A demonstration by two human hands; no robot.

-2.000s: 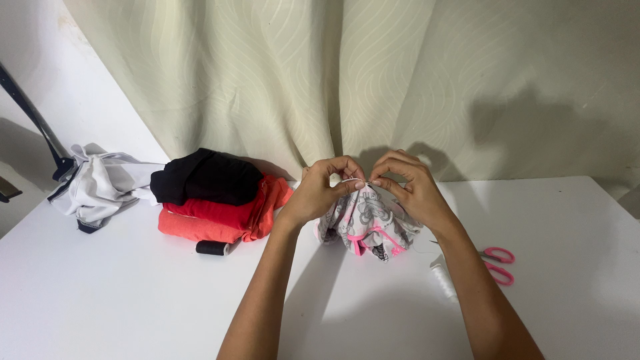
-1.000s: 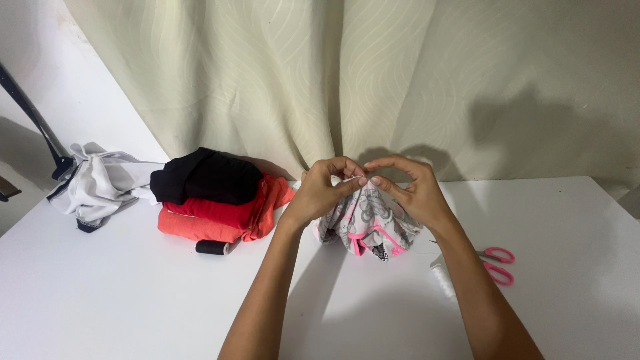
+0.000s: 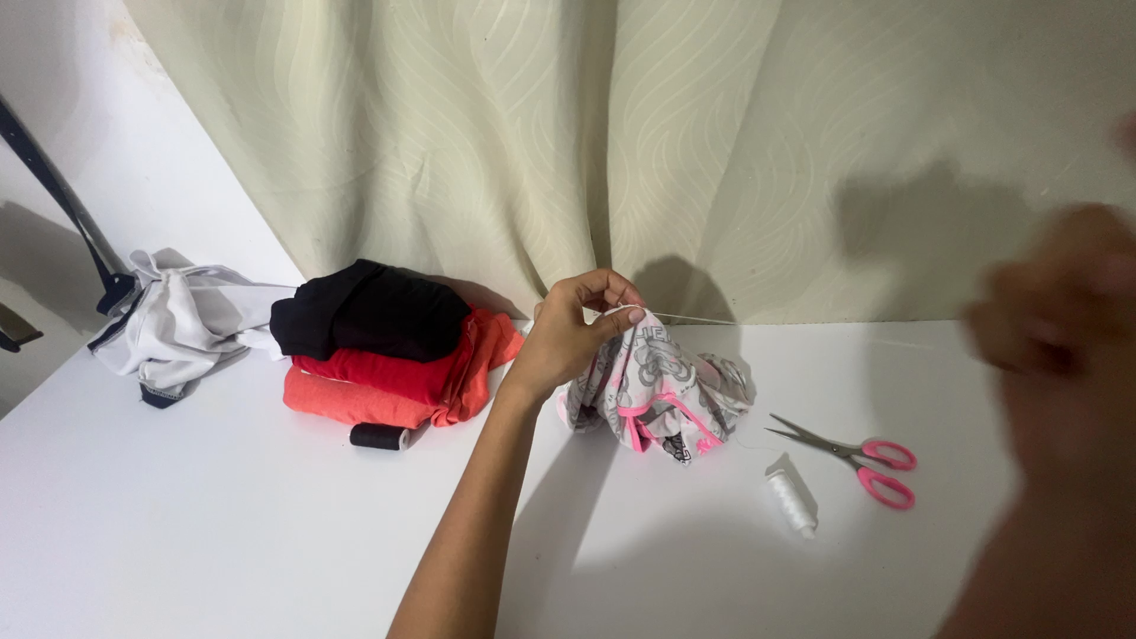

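My left hand (image 3: 581, 328) pinches the top of a white-and-grey printed cloth with pink trim (image 3: 657, 382), which hangs down onto the white table. A white thread (image 3: 688, 318) runs from the pinched spot to the right and fades from sight. My right hand (image 3: 1056, 293) is raised at the right edge, blurred by motion; what its fingers hold cannot be made out. Scissors with pink handles (image 3: 856, 457) lie partly open right of the cloth, beside a spool of white thread (image 3: 792, 503).
Left of my left hand, folded black (image 3: 373, 311), red (image 3: 382, 373) and coral (image 3: 355, 398) cloths are stacked, with a black thread spool (image 3: 379, 436) in front. A crumpled white garment (image 3: 195, 319) lies farther left. A beige curtain (image 3: 444, 160) hangs behind the white table (image 3: 266, 532).
My right hand has moved from beside my left hand at the cloth to the far right, and a stretch of thread now shows. My left hand stays at the cloth.
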